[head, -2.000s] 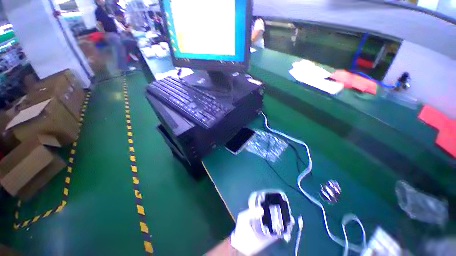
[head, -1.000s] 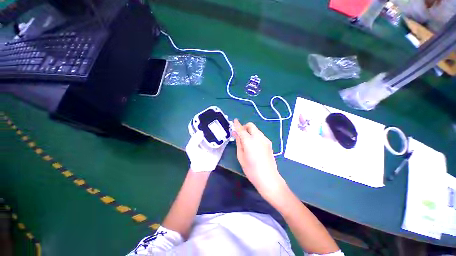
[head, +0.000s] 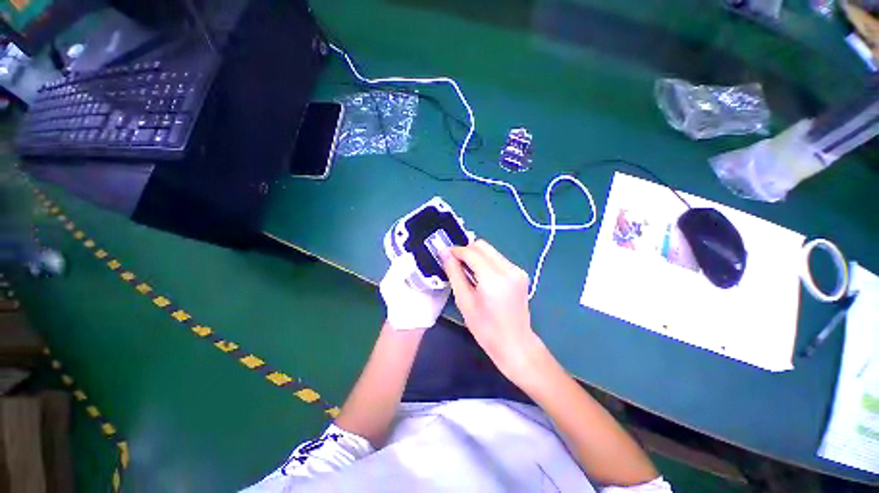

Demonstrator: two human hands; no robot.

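Note:
My left hand (head: 412, 298), in a white glove, holds a white rounded-square device unit (head: 421, 231) over the bench's front edge. Its black underside with a pale rectangle faces up. My bare right hand (head: 492, 298) has its fingertips on the pale rectangle in the middle of the underside. Whether the fingertips grip anything small is hidden. A white cable (head: 469, 120) snakes over the bench behind and to the right of the hands, and its near end passes out of sight by my right hand.
A keyboard (head: 111, 108) on the black case and a smartphone (head: 316, 140) lie left. Behind are clear plastic bags (head: 718, 108) and a small striped metallic part (head: 517, 150). Right are a mouse (head: 711, 247) on a white sheet (head: 665, 318), a tape roll (head: 825, 270) and papers (head: 858, 385).
My right fingers have moved from the unit's right edge onto the middle of its underside. Earlier my left hand held the unit up with the monitor in view; the view has since turned down to the bench.

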